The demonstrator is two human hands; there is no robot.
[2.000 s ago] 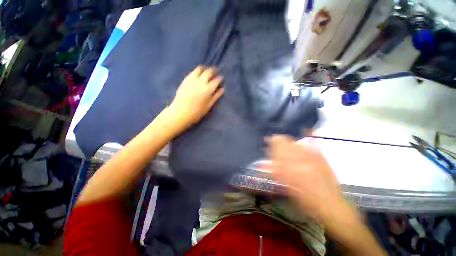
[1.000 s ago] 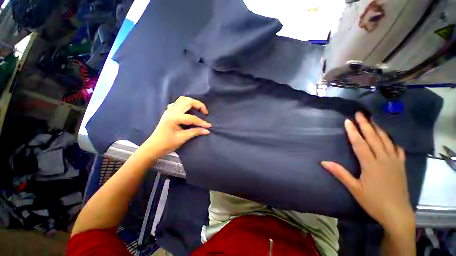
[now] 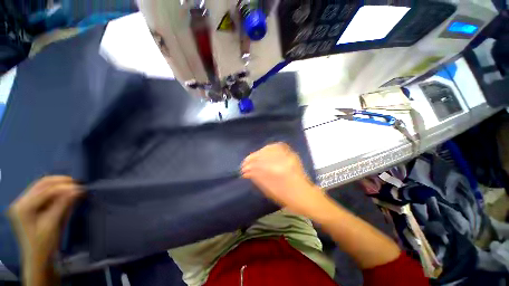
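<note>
A dark navy-grey cloth panel [image 3: 167,151] lies across the table under and in front of the sewing machine head [image 3: 223,50]. My left hand [image 3: 47,204] is at the far left, slightly blurred, with its fingertips pinched on the panel. My right hand [image 3: 273,167] is pinched on the panel below the needle area. The cloth is drawn into a long fold between both hands. The presser foot area [image 3: 215,109] is bright with lamp glare, so whether the foot rests on cloth is unclear. A small blue knob [image 3: 245,105] is beside it.
Blue-handled snips [image 3: 368,117] lie on the white table [image 3: 340,142] at right, with a beige packet [image 3: 385,99] behind them. A measuring strip [image 3: 363,166] runs along the front edge. Heaped clothing [image 3: 446,206] lies below right. More dark cloth [image 3: 39,111] covers the left side.
The view has turned to the right. My right hand has gone from lying spread on the panel to pinching it. The panel is now drawn into a fold between my hands.
</note>
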